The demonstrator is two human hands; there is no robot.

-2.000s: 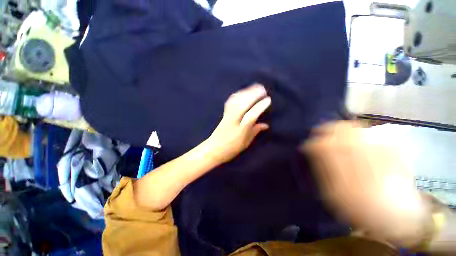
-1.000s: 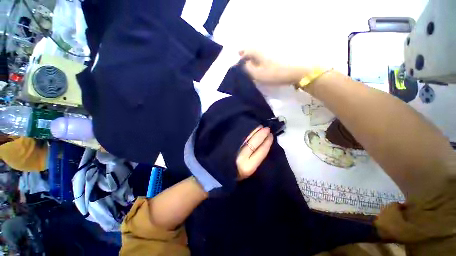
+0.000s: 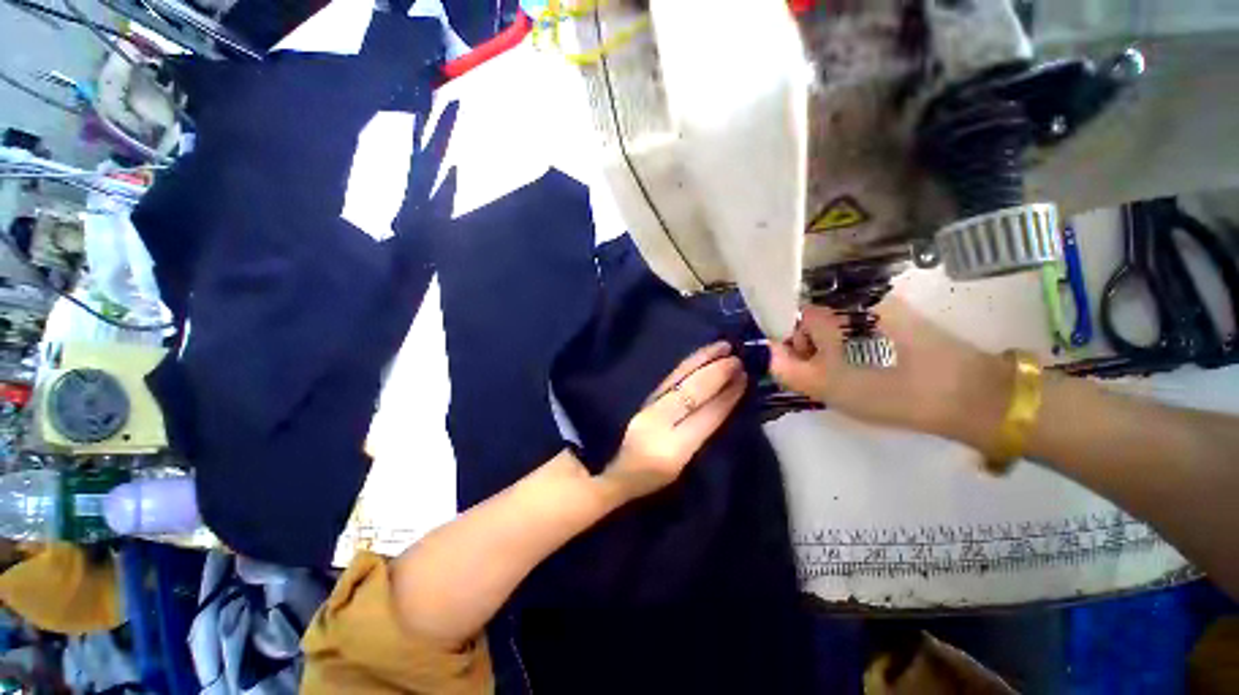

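Observation:
A dark navy garment panel (image 3: 652, 530) lies over the near table edge and runs up to the sewing machine head (image 3: 734, 149). My left hand (image 3: 679, 421) lies on the panel with fingers together and nearly straight, left of the needle area. My right hand (image 3: 870, 373), with a gold band at the wrist, has its fingertips at the panel's edge under the head, close to my left fingertips. Thumb and finger look pinched on the cloth there. The needle and presser foot are hidden by the head and fingers. A pale strip shows beside my left hand.
More dark panels (image 3: 292, 326) with white patches spread on the left. Black scissors (image 3: 1166, 285), a green tool (image 3: 1054, 292) and a blue tool (image 3: 1078, 285) lie beyond the ridged knob (image 3: 999, 242). A ruler scale (image 3: 951, 550) runs along the near edge. Bottles and a cream box (image 3: 102, 397) stand far left.
The view has shifted, bringing the machine head above the hands. My right hand has come from the raised flap down to the cloth edge beside my left. My left hand now lies flat on the panel.

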